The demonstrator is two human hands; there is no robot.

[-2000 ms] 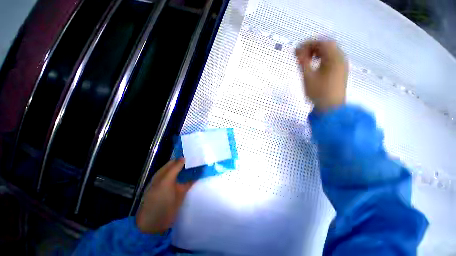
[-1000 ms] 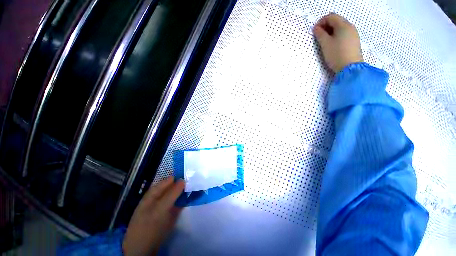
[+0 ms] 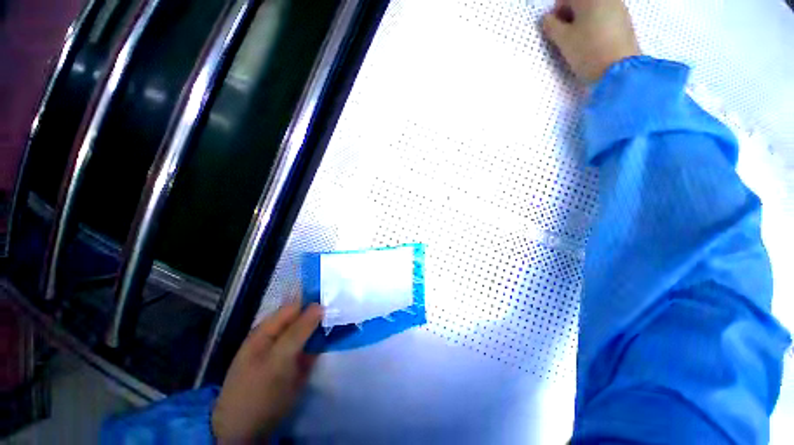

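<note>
A large white backlight panel [image 3: 474,261] with rows of dark dots lies in front of me, partly washed out by glare. My left hand [image 3: 270,369] holds a blue sheet with a white rectangle [image 3: 370,287] by its lower left corner, over the panel's near left part. My right hand [image 3: 592,35] is on or just above the dotted face at the top edge of the picture, its fingers curled with thumb and forefinger together. Its top is cut off, and I cannot tell whether anything is between the fingertips.
Shiny metal roller bars [image 3: 165,165] with dark gaps run along the left. The panel's dark rim [image 3: 326,143] lies beside the nearest bar. A metal rail crosses the lower left, with grey floor below it.
My right hand has moved up in the picture, to its top edge. A small dark square seen earlier near that hand no longer shows. My left hand still holds the blue sheet, now slightly lower.
</note>
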